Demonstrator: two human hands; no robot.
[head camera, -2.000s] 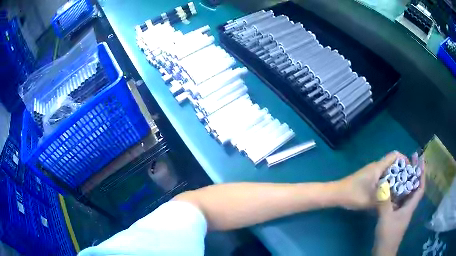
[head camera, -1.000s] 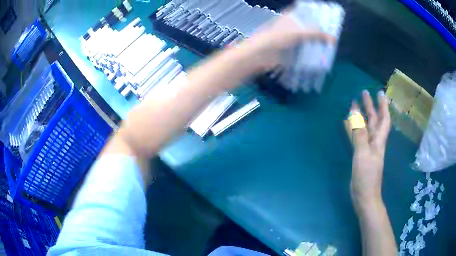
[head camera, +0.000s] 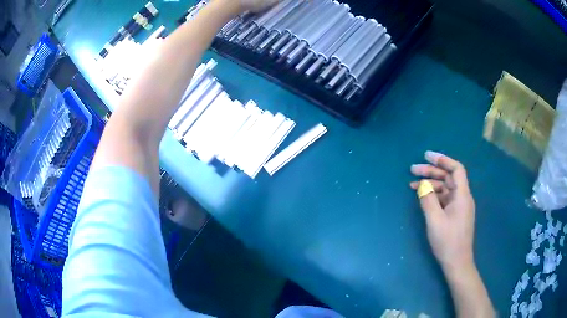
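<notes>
Silver tubes with thinner rod ends (head camera: 336, 40) lie in a row in the black tray (head camera: 355, 117) at the top centre. My left hand (head camera: 256, 4) is at the top edge over the far part of this row, mostly cut off, so what it holds cannot be told. My right hand (head camera: 449, 202) hovers over the green bench at the right, empty, fingers apart and slightly bent, with yellow tape on the thumb. Bright white-silver tubes (head camera: 217, 124) lie along the left bench edge, partly hidden by my left arm. One tube (head camera: 296, 149) lies slightly apart.
Small clear plastic pieces (head camera: 539, 267) are scattered at the right below a clear plastic bag (head camera: 553, 174). A yellow-tan block (head camera: 521, 118) lies beside the bag. A blue crate (head camera: 65, 205) with bagged tubes stands left of the bench. Pale strips (head camera: 395, 313) show at the bottom edge.
My left hand has moved up and left to the picture's top edge; the tube bundle it held is no longer visible in it. My right hand appears lower, its fingers more bent.
</notes>
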